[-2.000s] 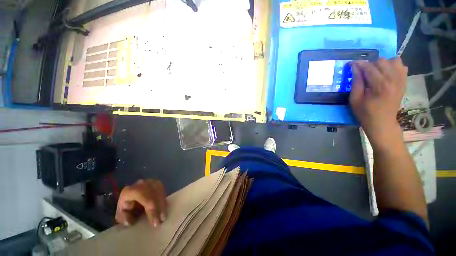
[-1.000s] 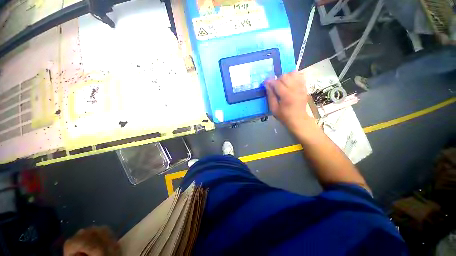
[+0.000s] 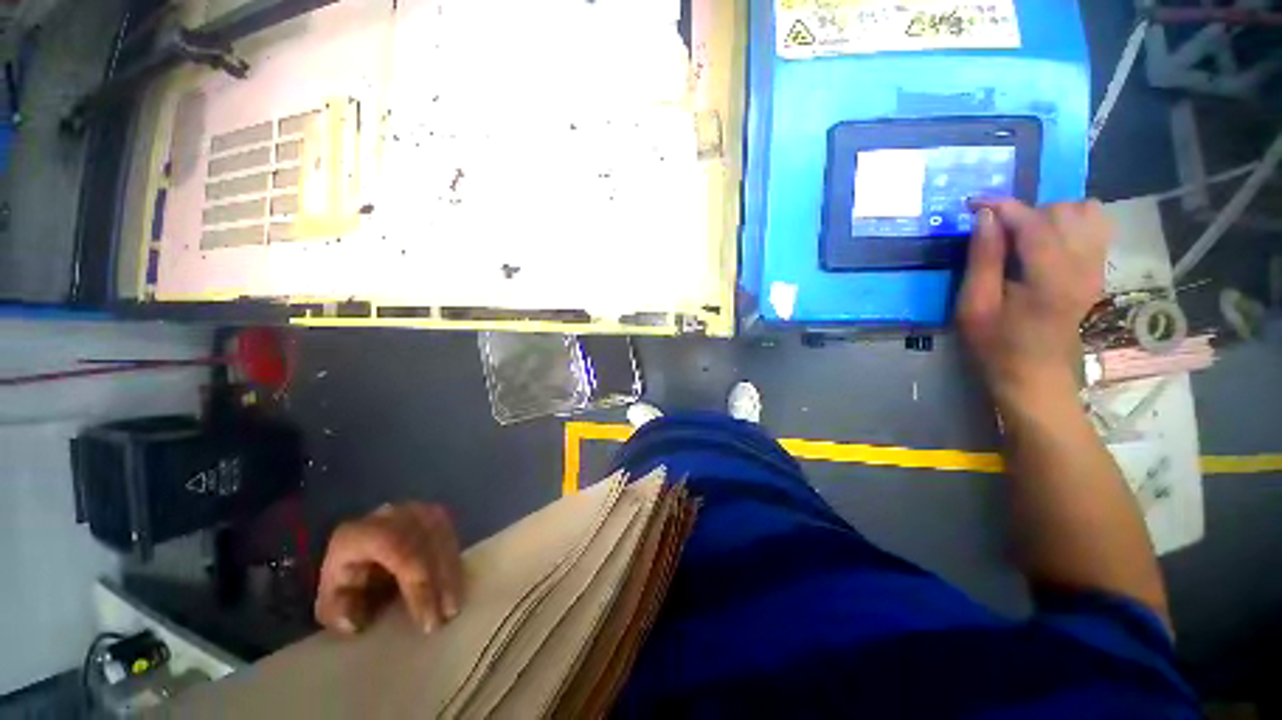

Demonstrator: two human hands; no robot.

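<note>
A touchscreen panel (image 3: pixel 889 191) in a black frame sits on the blue control cabinet (image 3: pixel 858 303). Its display is lit white and blue. My right hand (image 3: pixel 1033 288) is at the screen's lower right, with a fingertip at the display and the other fingers curled; it holds nothing. A thick stack of tan sheets (image 3: pixel 541 598) lies against my left side, its brown edges fanned toward my body. My left hand (image 3: pixel 391 566) curls its fingers over the stack's outer edge; the left forearm is hidden.
The bright machine bed (image 3: pixel 562 169) with dark specks and slotted cutouts is left of the cabinet. Clear trays (image 3: pixel 534 373) lie under its front edge. A white side table (image 3: pixel 1160 464) holds a tape roll (image 3: pixel 1156 325). A black box (image 3: pixel 190 481) stands at the left.
The view swung right, then back left. My right hand has moved slightly down and left relative to the panel since the oldest frame. My left hand stays on the stack.
</note>
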